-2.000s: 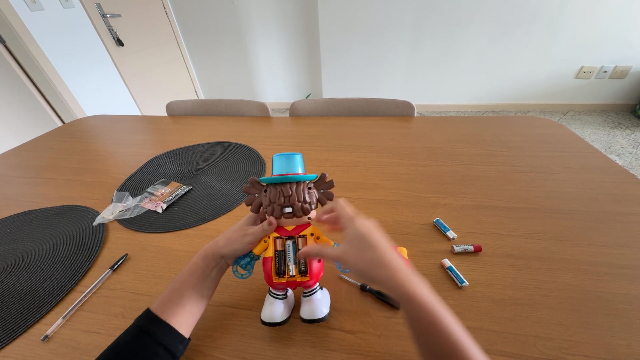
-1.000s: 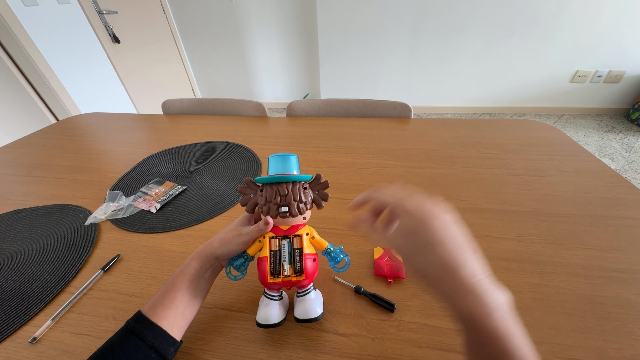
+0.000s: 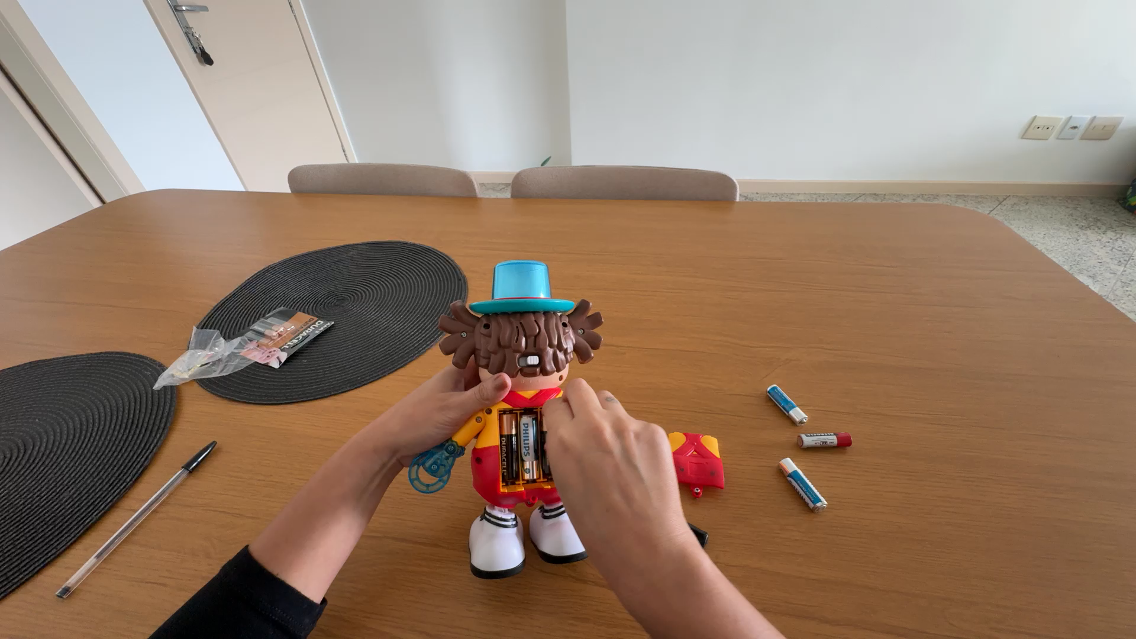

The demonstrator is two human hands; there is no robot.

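Observation:
A plastic toy figure (image 3: pixel 519 448) with a blue top hat (image 3: pixel 522 284) and brown hair stands upright, its back toward me. The battery compartment in its back is uncovered; a Duracell battery (image 3: pixel 508 448) and a Philips battery (image 3: pixel 528 446) show in it. My left hand (image 3: pixel 453 408) grips the figure's left-hand side below the head, thumb at the neck. Over the compartment's right part lies my right hand (image 3: pixel 612 453), fingertips bent against it; whatever they touch is hidden. The red and yellow battery cover (image 3: pixel 698 461) lies just right of that hand, which hides most of the screwdriver (image 3: pixel 699 535).
Several loose batteries (image 3: pixel 802 484) lie on the wooden table (image 3: pixel 932 355) at the right. A torn Duracell package (image 3: pixel 284 339) rests on a round black placemat (image 3: pixel 382 275). At the left are another placemat (image 3: pixel 71 444) and a pen (image 3: pixel 138 519). Two chairs (image 3: pixel 621 182) stand behind the table.
My right hand, raised away to the right of the figure a second ago, is now at its battery compartment. My left hand has kept its hold on the figure.

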